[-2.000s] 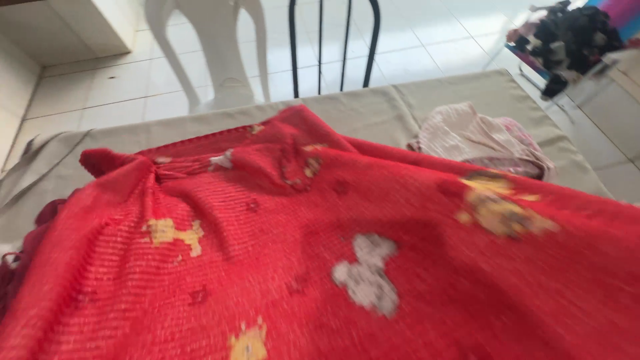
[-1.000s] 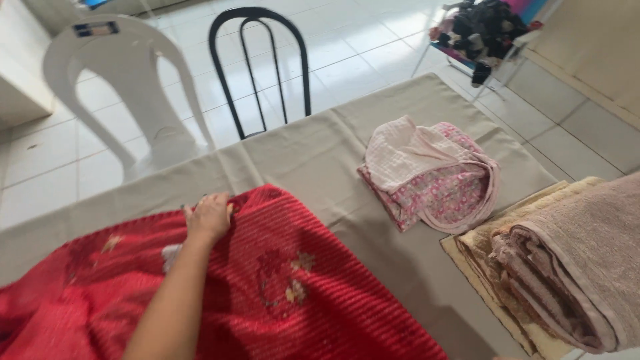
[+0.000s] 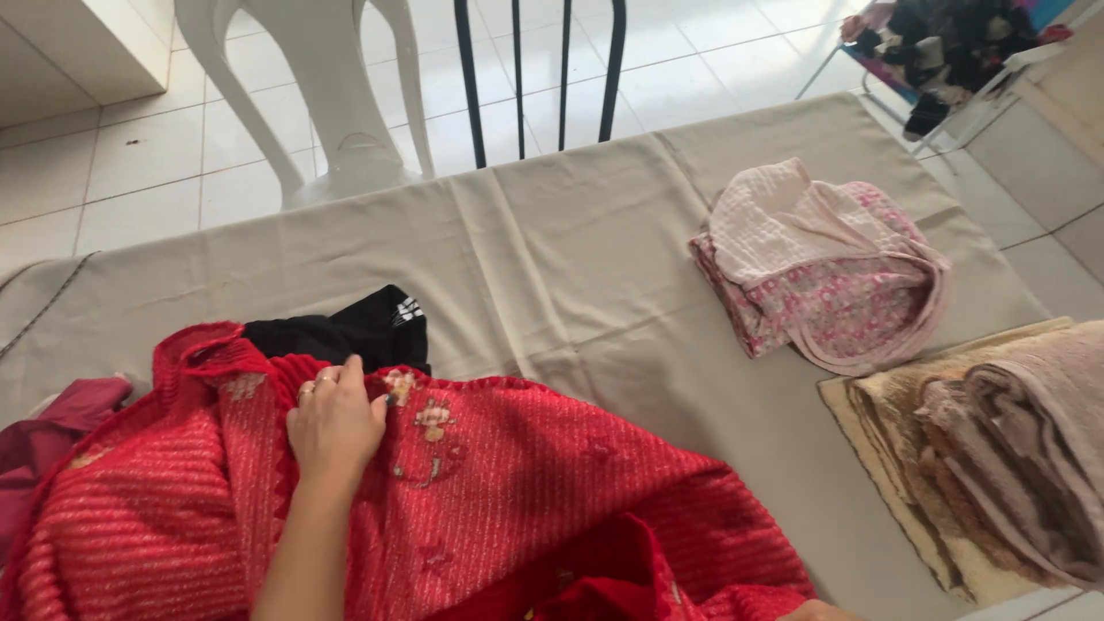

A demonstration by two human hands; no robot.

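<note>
A red ribbed fleece blanket (image 3: 517, 448) with small printed figures lies bunched over the near left of the cloth-covered table. Gripping its far edge is my left hand (image 3: 336, 423), back upward, with rings on its fingers and the thumb to the right. Only a sliver of my right hand (image 3: 819, 611) shows at the bottom edge, against the blanket; its fingers are hidden. Just beyond my left hand, a black cloth (image 3: 345, 332) with a white mark sticks out from behind the blanket. A dark pink cloth (image 3: 60, 423) lies at the left.
A pink floral cloth with a pale side (image 3: 828, 267) lies folded at the right of the beige tablecloth (image 3: 586, 276). Nearer are folded beige and brown towels (image 3: 1035, 431). Beyond stand a white plastic chair (image 3: 336, 95), a black metal chair (image 3: 539, 78) and a rack with dark clothes (image 3: 940, 52).
The red blanket was spread across the near side two seconds ago; now it is bunched lower at the left. The black cloth has come into sight behind it. My left hand is on the blanket's edge.
</note>
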